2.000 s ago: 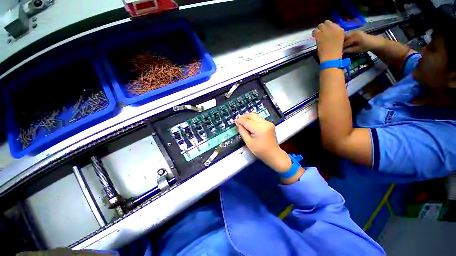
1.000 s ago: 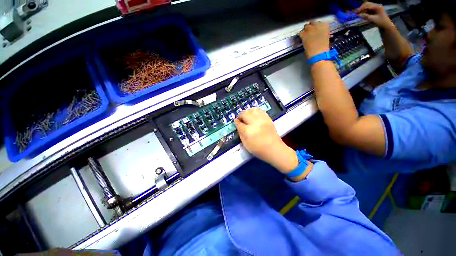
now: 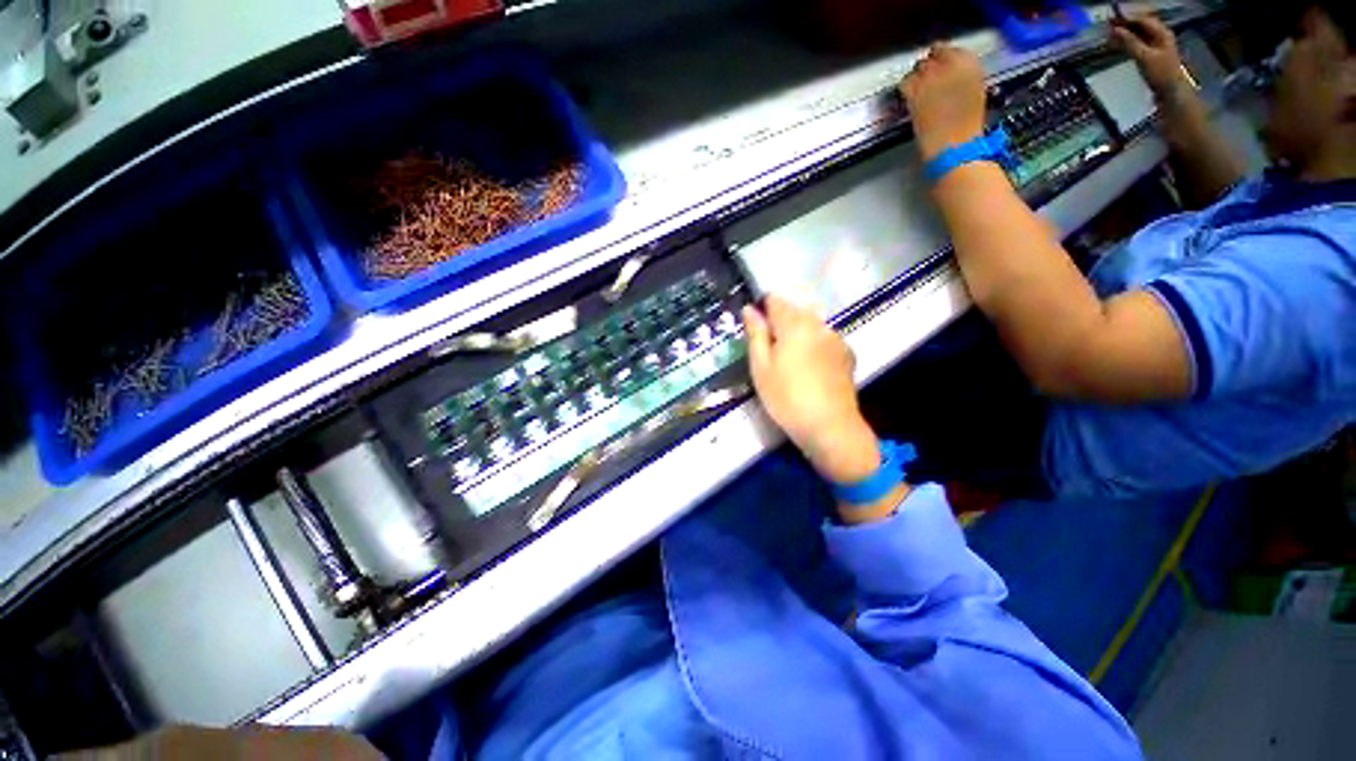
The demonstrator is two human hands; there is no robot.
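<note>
A black pallet (image 3: 528,529) lies between the conveyor rails, with a green circuit board panel (image 3: 595,433) in it. Rows of dark and whitish parts stand on the panel. My right hand (image 3: 803,372), with a blue wrist strap, is at the pallet's right end. Its fingertips touch or almost touch the end edge, and whether they grip it cannot be told. No component can be made out in the fingers. My left hand is out of the picture.
Two blue bins stand behind the line, the left with grey leaded components (image 3: 246,327), the right with orange ones (image 3: 454,223). A red holder (image 3: 424,15) is behind them. At the right, another person's hand (image 3: 947,101) is over the line beside another pallet. A blurred brown shape (image 3: 246,746) cuts the bottom-left edge.
The pallet with its panel has shifted left along the rails and looks blurred. My right hand has moved from over the panel to the pallet's right end. The other person's hands have moved.
</note>
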